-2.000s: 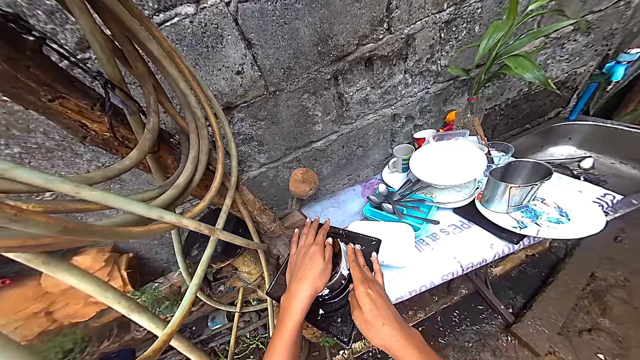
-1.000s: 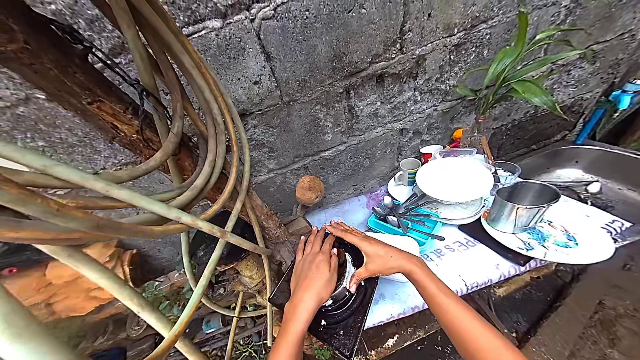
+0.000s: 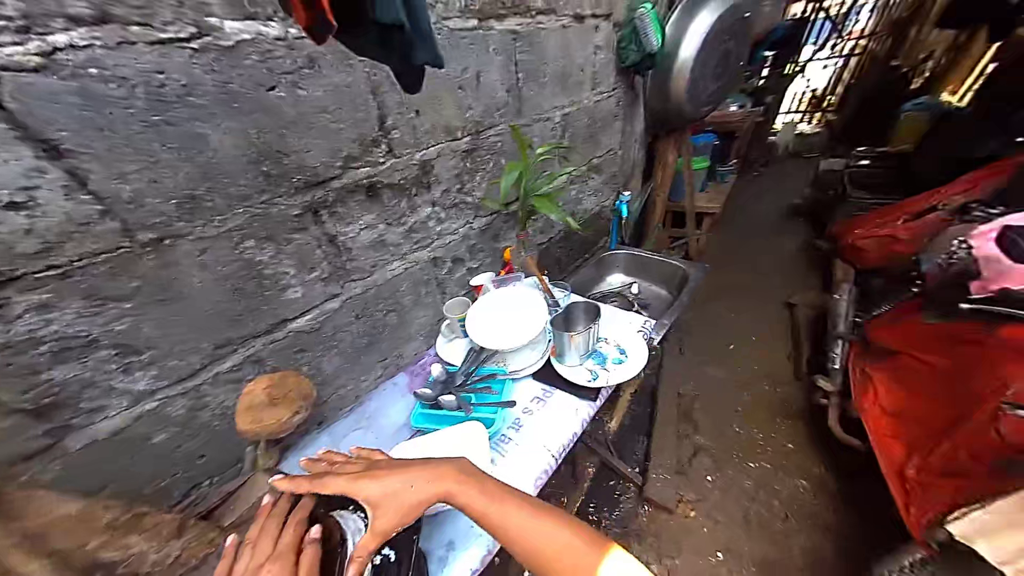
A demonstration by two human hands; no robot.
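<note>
At the bottom left, my left hand (image 3: pixel 278 538) lies with fingers spread on a dark object, mostly hidden. Just right of it, my right hand (image 3: pixel 384 488) arches over the same object, thumb down, fingers reaching left over the left hand. Between them shows a pale, shiny round part (image 3: pixel 352 524) with white bits beside it. A white plate or board (image 3: pixel 448 445) lies behind my right wrist. Beyond it are a turquoise cutlery tray (image 3: pixel 438 418) with spoons (image 3: pixel 450 400), stacked white plates (image 3: pixel 507 318), a cup (image 3: pixel 457 309) and a steel mug (image 3: pixel 575 333) on a patterned plate (image 3: pixel 612 362).
A rough block wall (image 3: pixel 264 184) runs along the left. A steel sink (image 3: pixel 672 280) stands past the dishes, near a potted plant (image 3: pixel 528 184). A round brown object (image 3: pixel 274 405) stands by the wall. Right are a dirt path (image 3: pixel 744 360) and a red cover (image 3: pixel 936 400).
The view has swung right and up, bringing in the path and red cover. Since two seconds ago, my right hand has moved from the object's right side to arch over its far side.
</note>
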